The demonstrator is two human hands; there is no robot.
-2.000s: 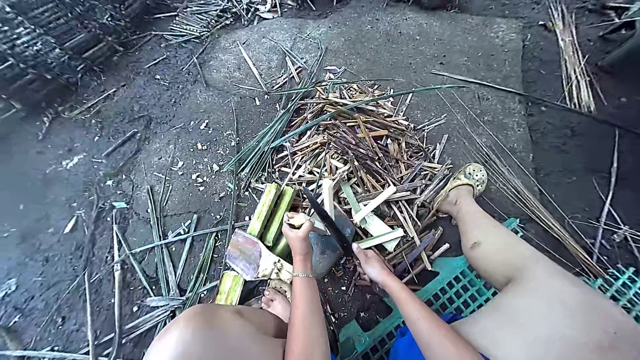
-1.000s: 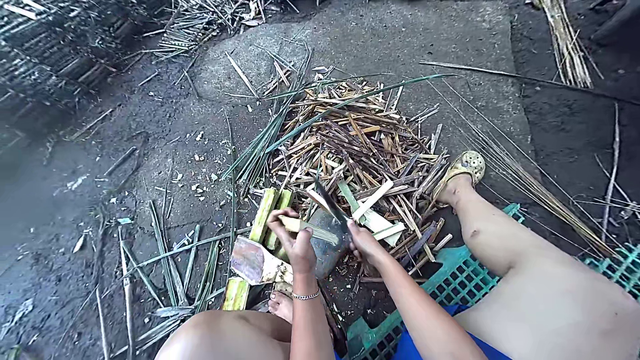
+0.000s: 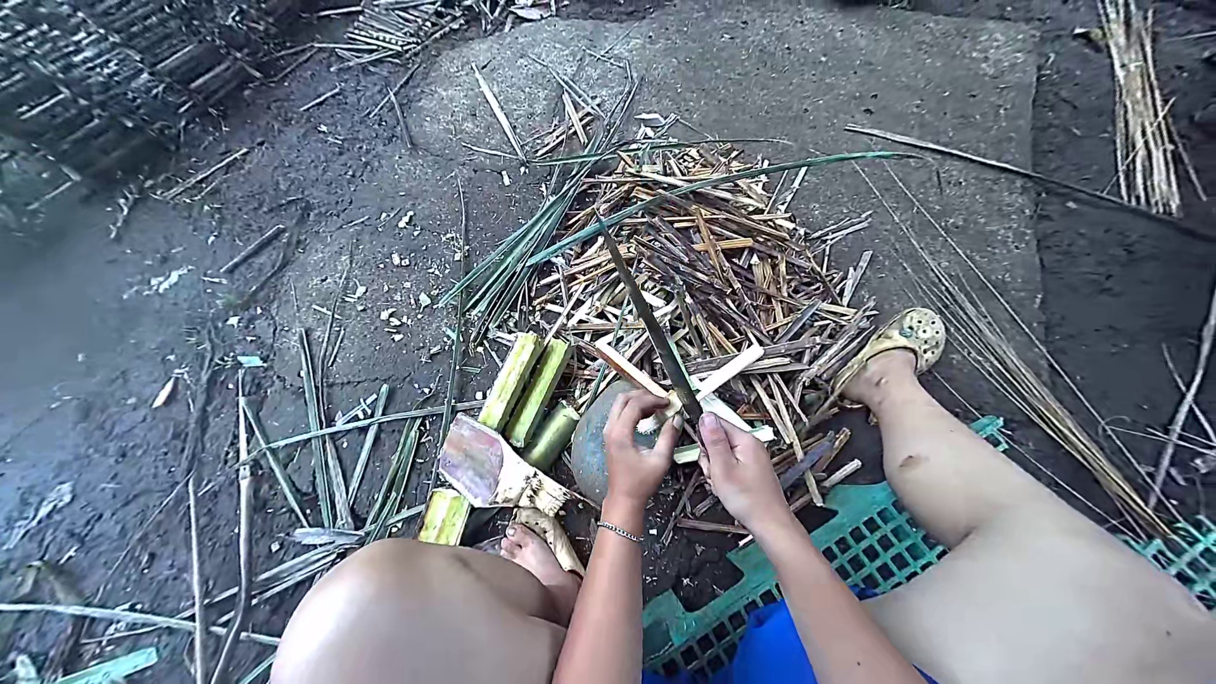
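Note:
My right hand (image 3: 736, 465) is closed on the handle end of a long dark knife (image 3: 646, 313), its blade pointing up and away over a heap of split stalk pieces (image 3: 722, 247). Pinched in my left hand (image 3: 638, 446) is a pale split piece of stalk (image 3: 629, 369), which touches or crosses the blade near its base. Below the hands lies a rounded grey stone (image 3: 591, 446). Thick green stalk sections (image 3: 511, 382) lie just left of the stone, beside a flat wooden paddle-like piece (image 3: 472, 460).
Long green leaf strips (image 3: 532, 233) lie along the heap's left side. My clog-shod right foot (image 3: 898, 347) is at its right edge. A green plastic lattice (image 3: 874, 537) is under my right leg. A bundle of dry sticks (image 3: 1140, 104) lies at the upper right, woven slats (image 3: 123, 76) at the upper left.
My left hand has come in from its raised, spread pose to the knife. The blade now shows at greater length, angled across the stalk piece.

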